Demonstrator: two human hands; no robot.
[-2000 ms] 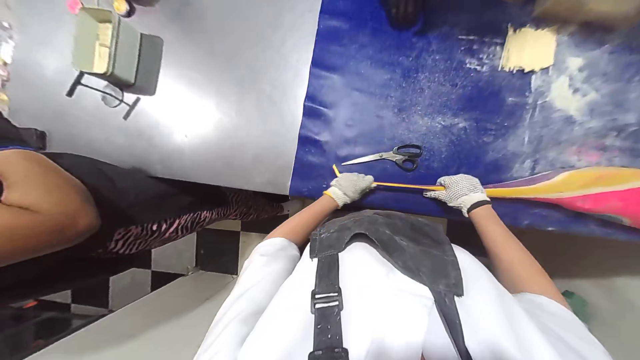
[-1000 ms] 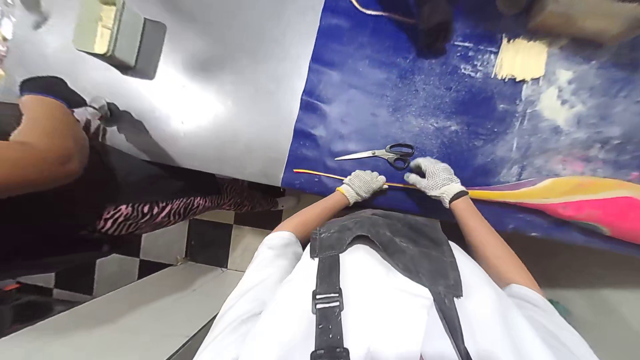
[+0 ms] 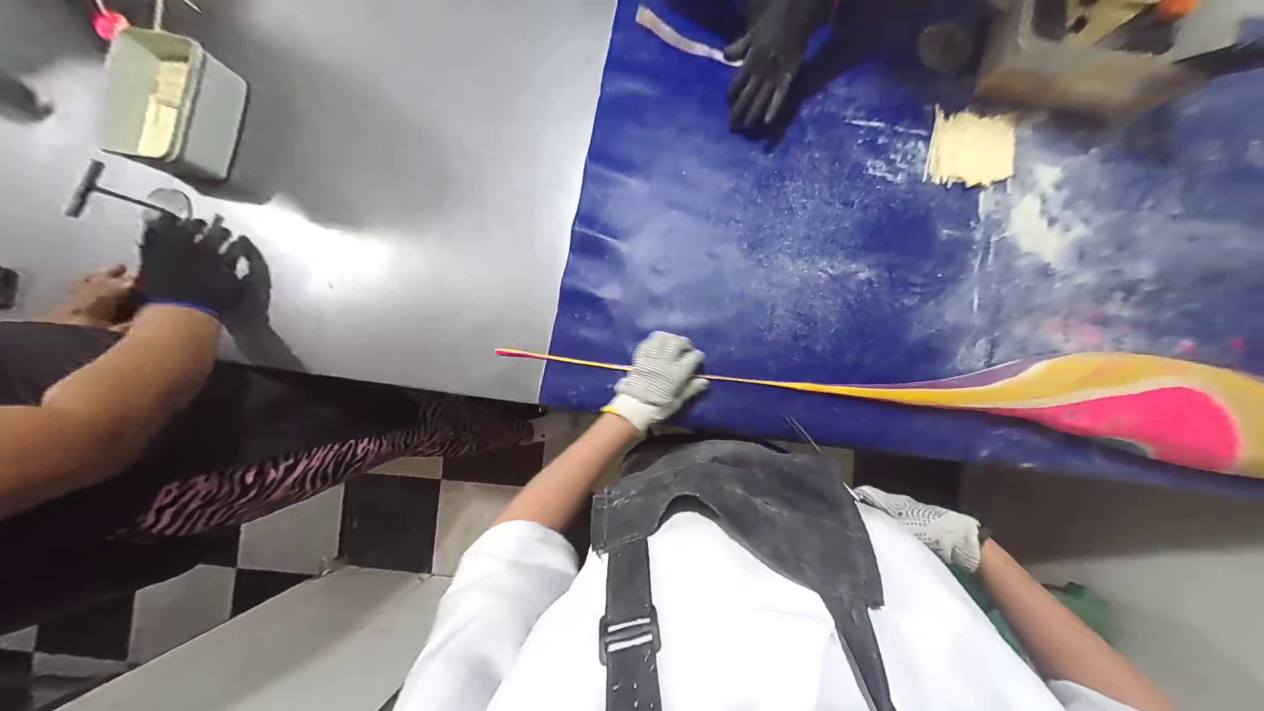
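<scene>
My left hand [image 3: 664,375], in a pale knit glove, is closed over a thin orange-yellow strand [image 3: 750,380] near the front edge of the blue sheet. The strand's pink tip [image 3: 509,353] reaches past the sheet onto the metal table. To the right it widens into a soft, candy-like mass [image 3: 1136,415] striped yellow, white, pink and purple. My right hand [image 3: 928,523], also gloved, is low beside the dark apron, away from the strand; its fingers are partly hidden and its grip is unclear. A thin pointed thing [image 3: 802,434] shows at the apron's top edge, too blurred to name.
At left, a co-worker's black-gloved hand [image 3: 188,262] is near a T-handled tool [image 3: 123,197] and a grey-green container [image 3: 212,114]. Another black-gloved hand [image 3: 765,79] is at the top, by a pale strip [image 3: 681,38]. A cream block [image 3: 973,148] and a box [image 3: 1037,79] are at upper right.
My right hand has left the strand and dropped beside the apron. The scissors that lay on the blue sheet are gone from there. The strand's end now reaches over the metal table.
</scene>
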